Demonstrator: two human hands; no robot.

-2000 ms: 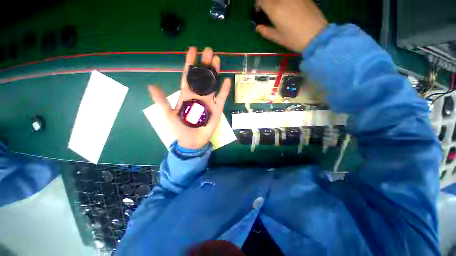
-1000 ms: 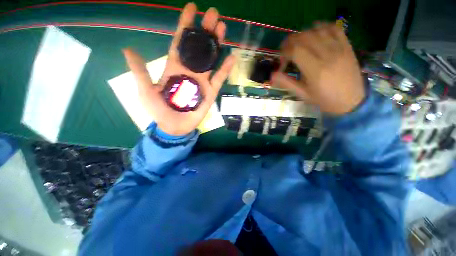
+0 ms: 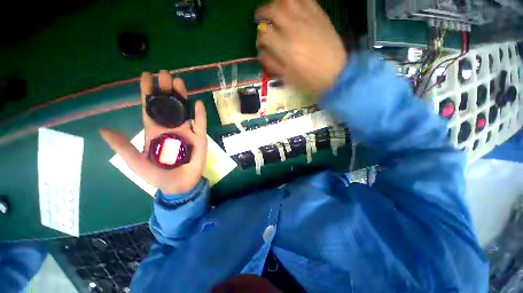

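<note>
My left hand (image 3: 186, 174) is palm up with fingers spread. It holds a dark smartwatch head (image 3: 166, 109) at the finger bases and a second smartwatch head (image 3: 170, 151) with a lit white and red screen on the palm. My right hand (image 3: 301, 46) is blurred beyond the cream test fixture (image 3: 228, 107), at the raised green surface. A small yellow and blue spot shows at its fingers; whether it holds anything is unclear. Another dark watch head (image 3: 250, 101) sits on the fixture, left of the red strip (image 3: 264, 91).
A taped row of black contacts (image 3: 275, 151) lies nearer me. Note paper (image 3: 215, 163) is under my left hand; a printed sheet (image 3: 60, 180) is left. Dark watches (image 3: 133, 44) lie beyond the red line. The foam tray (image 3: 471, 106) and wires are right, the blister tray (image 3: 112, 257) at the near edge.
My right hand has moved from over the fixture to beyond it, uncovering a dark watch and the red strip there. My left hand still holds both watches. The camera view has shifted.
</note>
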